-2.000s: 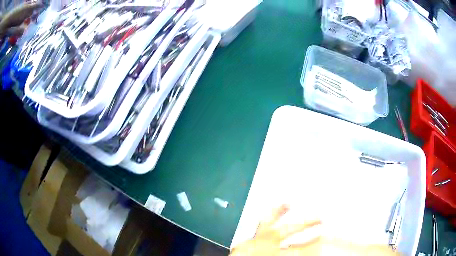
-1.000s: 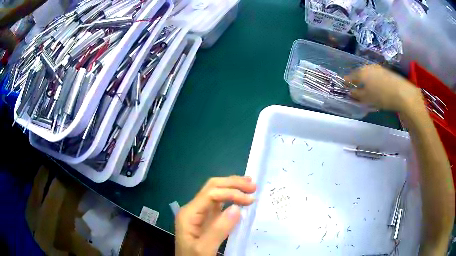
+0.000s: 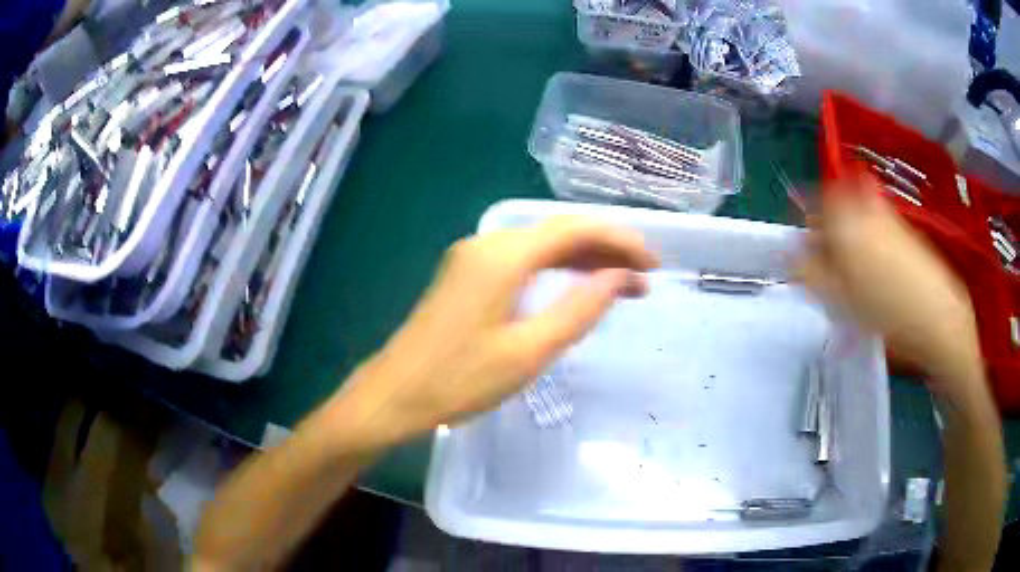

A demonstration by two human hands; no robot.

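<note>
My left hand [image 3: 526, 307] is over the left part of the white tray [image 3: 660, 536], thumb and fingers apart, with nothing seen in it. My right hand [image 3: 884, 268] is blurred, over the tray's right edge beside the red bin; whether it holds something cannot be told. In the tray, a slim silver motor [image 3: 733, 283] lies near the back edge, a few more [image 3: 820, 413] lie along the right side, and others [image 3: 774, 508] at the front right. The clear plastic box [image 3: 626, 156] behind the tray holds several slim silver motors or shafts.
Stacked white trays [image 3: 263, 346] heaped with motors stand at left, a lidded clear box [image 3: 392, 45] behind them. Red bins [image 3: 833, 117] with small metal pieces are at right. Tubs with crinkled clear bags [image 3: 738, 50] stand at the back. A carton is on the floor at lower left.
My right hand has left the clear box and come down to the tray's right edge. My left hand has moved up and inward over the tray. The view has shifted right.
</note>
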